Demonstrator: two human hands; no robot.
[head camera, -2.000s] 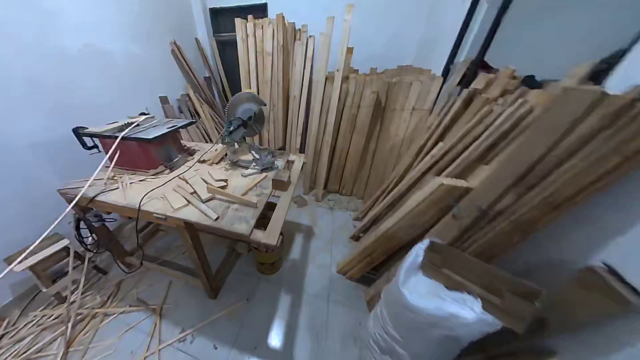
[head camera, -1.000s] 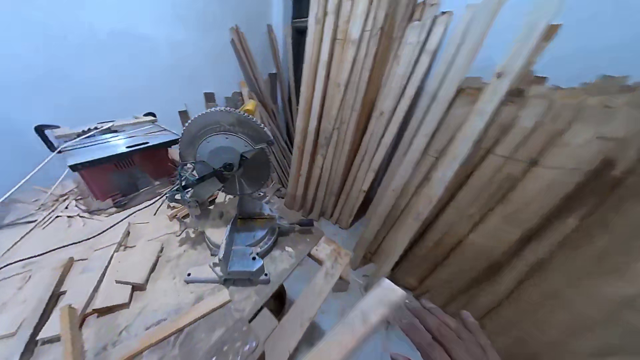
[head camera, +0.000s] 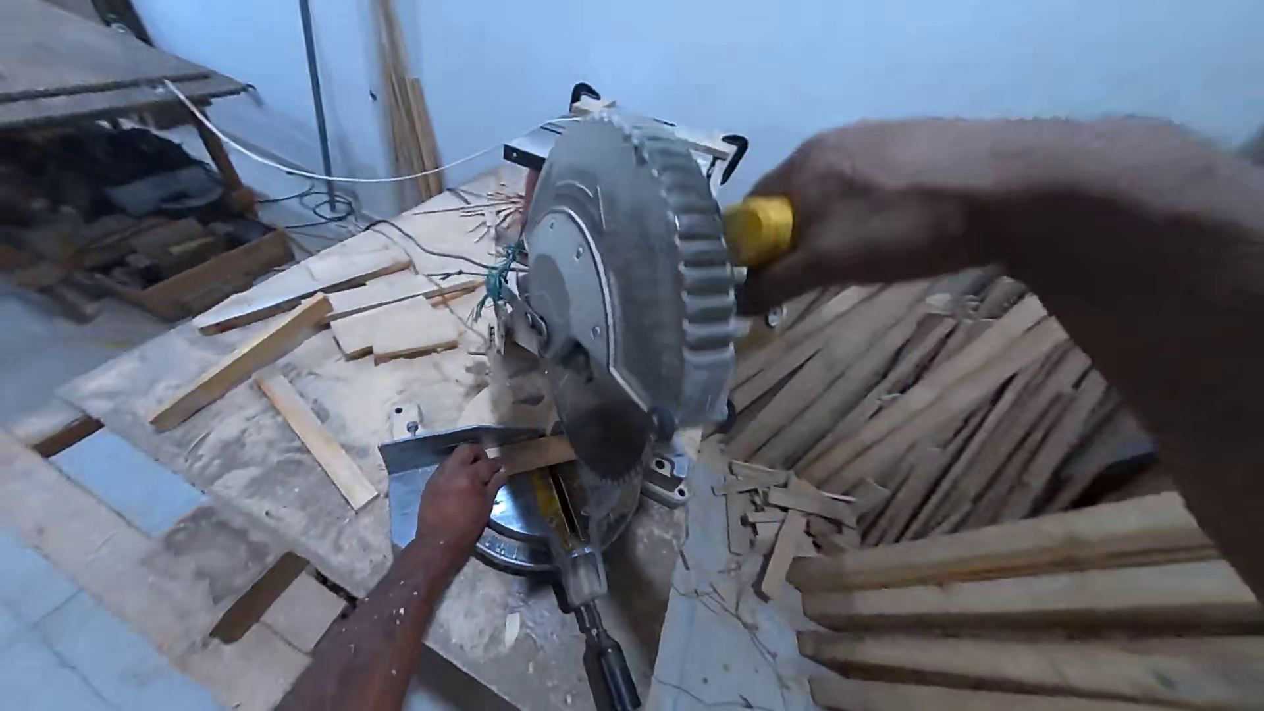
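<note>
A miter saw (head camera: 632, 267) stands on the wooden worktable, its toothed blade partly showing below the grey guard. My right hand (head camera: 820, 227), blurred, is closed around the saw's yellow handle (head camera: 758, 230) at the right of the head. My left hand (head camera: 462, 494) presses a small wooden piece (head camera: 530, 455) against the metal fence (head camera: 434, 446), left of the blade. The blade's lower edge is above the saw base, close to the right end of that piece. My left fingertips are partly hidden behind the hand.
Wood offcuts (head camera: 395, 329) and sawdust lie on the table left of the saw. A power cord (head camera: 425, 240) runs behind. Boards (head camera: 1007, 553) and scrap pieces (head camera: 790, 513) lie at the right. The table has a rectangular opening (head camera: 286, 602) at lower left.
The view has come close to the miter saw and turned. My right hand now holds the saw handle, and my left hand has appeared on a wooden piece at the fence.
</note>
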